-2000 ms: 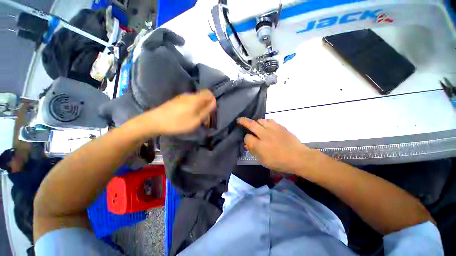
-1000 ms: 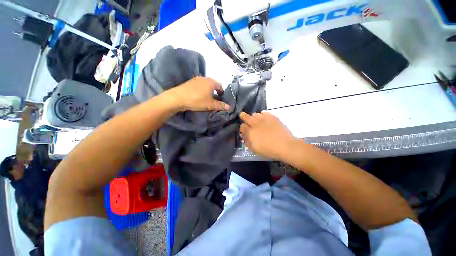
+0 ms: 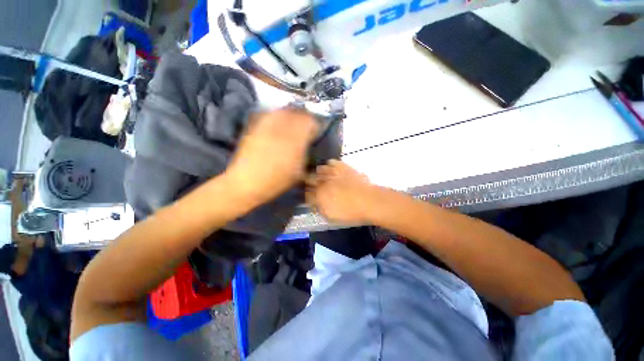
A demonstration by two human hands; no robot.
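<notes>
The dark grey garment lies bunched on the white machine bed and hangs over its front edge. My left hand is blurred and closed on the garment just in front of the needle area. My right hand is beside it, to the right and nearer me, with curled fingers pinching the garment's right edge. The presser foot is just beyond my hands, with cloth reaching up to it. The fingertips and the held cloth edge are partly hidden by the hands and blur.
The sewing machine head is at the top. A black smartphone lies right of the needle, pens at far right. A measuring tape runs along the front edge. A red stool and grey motor housing are left.
The view has shifted, so the machine appears further left. The garment is bunched more to the left and back. My left hand has closed on cloth near the needle; my right fingers have curled in.
</notes>
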